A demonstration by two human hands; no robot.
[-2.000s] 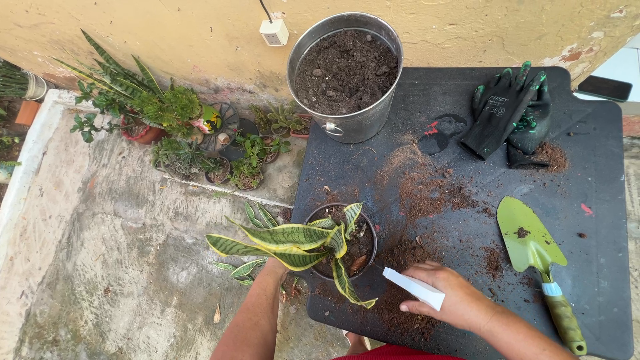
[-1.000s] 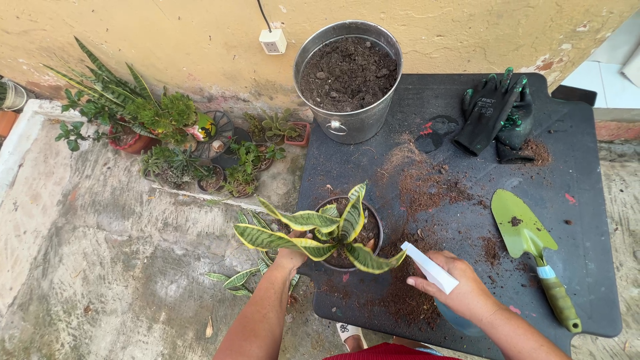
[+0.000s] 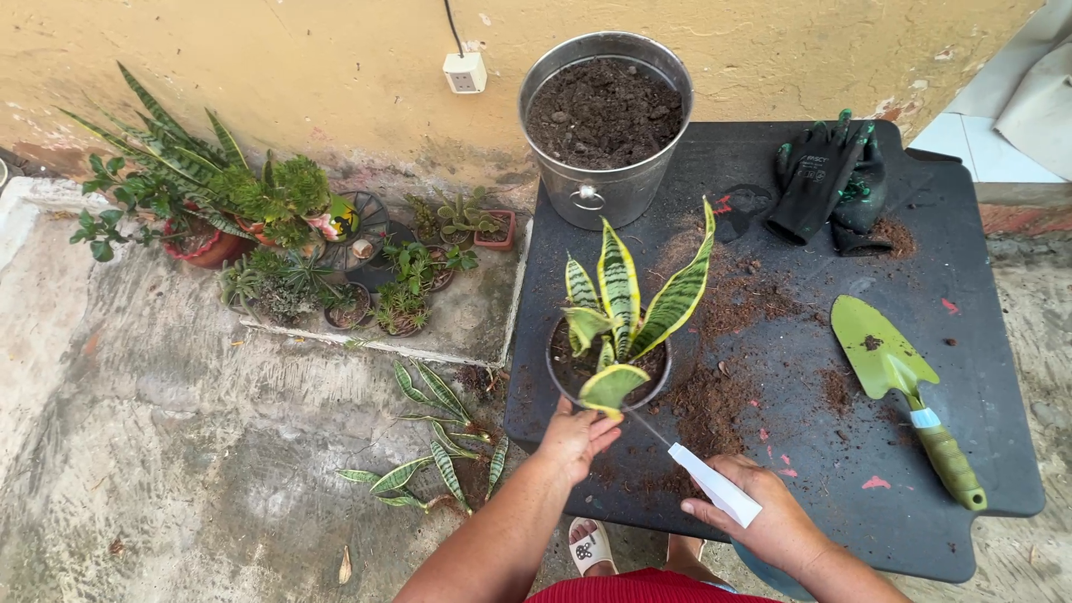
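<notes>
A snake plant (image 3: 620, 293) with yellow-edged leaves stands in a round pot (image 3: 668, 368) on the table's left side. My left hand (image 3: 578, 440) is at the pot's front rim, its fingers at the tip of a bent front leaf; whether they grip it is unclear. To the right, my right hand (image 3: 766, 507) holds a spray bottle (image 3: 714, 486) by its white trigger head, the nozzle pointing at the plant. A thin streak, apparently water, runs between nozzle and front leaf. The bottle's bluish body is mostly hidden below the hand.
Behind the pot stands a metal bucket (image 3: 615, 180) of soil. Black gloves (image 3: 825, 180), a green trowel (image 3: 888, 352) and loose soil (image 3: 720, 402) lie on the dark table (image 3: 997, 435). Cut or loose leaves (image 3: 448, 473) are on the concrete floor; potted plants (image 3: 285, 209) line the wall.
My left hand has moved from the plant's left leaves to the front of the pot. The leaves now stand more upright and spread. The spray bottle stays in my right hand.
</notes>
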